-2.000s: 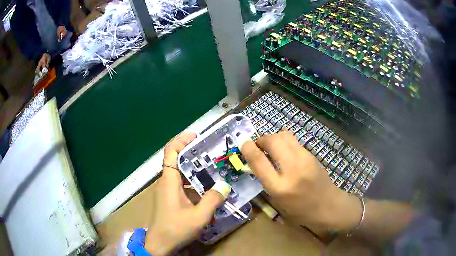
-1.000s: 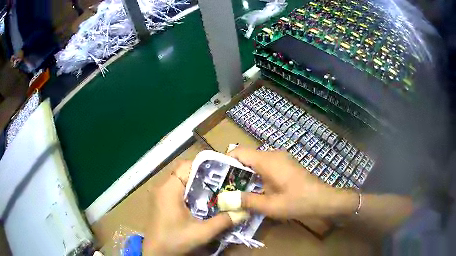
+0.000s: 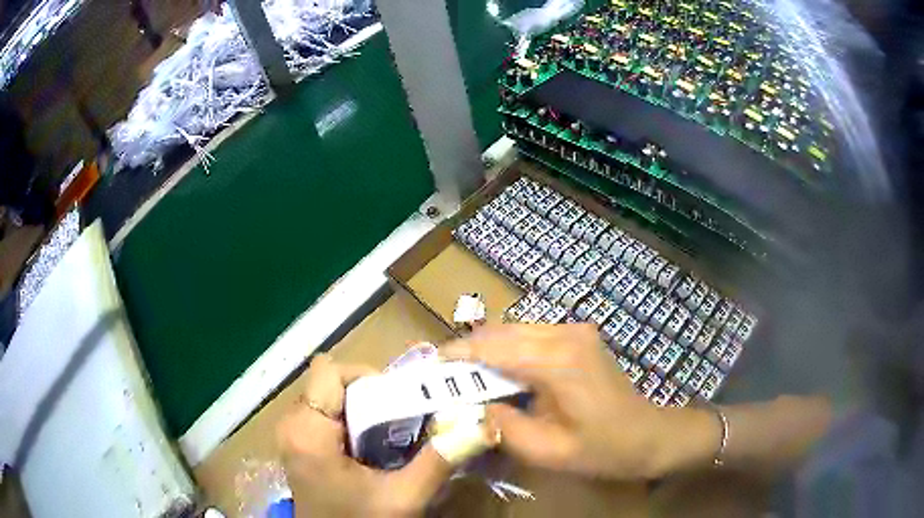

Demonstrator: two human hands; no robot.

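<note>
A white housing shell (image 3: 395, 400) is held between both hands near the bottom middle. It is tilted so its side wall with several dark slots faces up, and little of the inside shows. My left hand (image 3: 350, 455) grips its left and lower side. My right hand (image 3: 578, 410) grips its right side. Pale finger cots (image 3: 461, 435) cover fingertips at its front. White cord ends (image 3: 510, 491) stick out below. What lies under the shell is hidden by the hands.
A brown carton (image 3: 420, 293) holds rows of block components (image 3: 608, 278); a small white piece (image 3: 469, 309) is at its near edge. Circuit board stacks (image 3: 669, 96) stand behind. A grey post (image 3: 431, 101) rises by the green conveyor (image 3: 263, 243). A white board (image 3: 71, 374) is at left, white cords (image 3: 203, 91) beyond.
The shell has turned from showing its inside with board and wires to showing its slotted side wall. Both hands moved lower and stayed on it. The person at the upper left has mostly left view.
</note>
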